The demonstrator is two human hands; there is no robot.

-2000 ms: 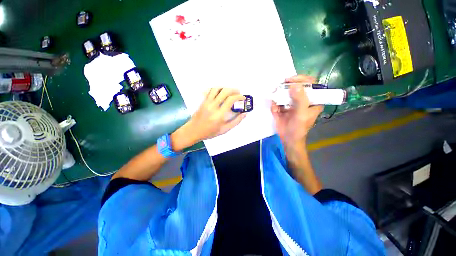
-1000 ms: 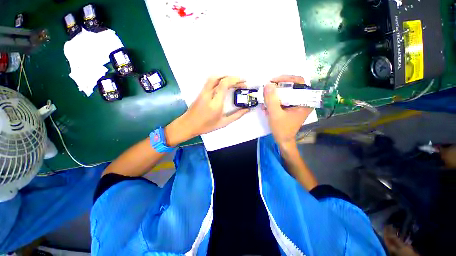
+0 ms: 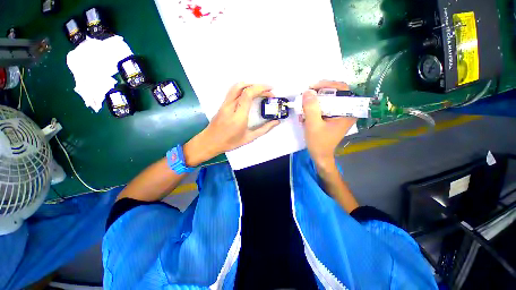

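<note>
My left hand holds a small black unit between thumb and fingers, over the white paper sheet. The unit's pale face shows. My right hand is shut around a white dispensing syringe, held level. Its narrow tip points left and is at the unit's right edge; whether it touches cannot be told. A green fitting and a clear hose are at the syringe's rear.
Several black units lie at left, some beside a crumpled white wipe. A white fan stands at the left edge. A black dispenser box with gauge and yellow label is at right. Red spots mark the sheet's far part.
The syringe has moved left from well beside the unit to its right edge. The view has shifted, so the bench things appear further left and higher. Both hands keep their holds.
</note>
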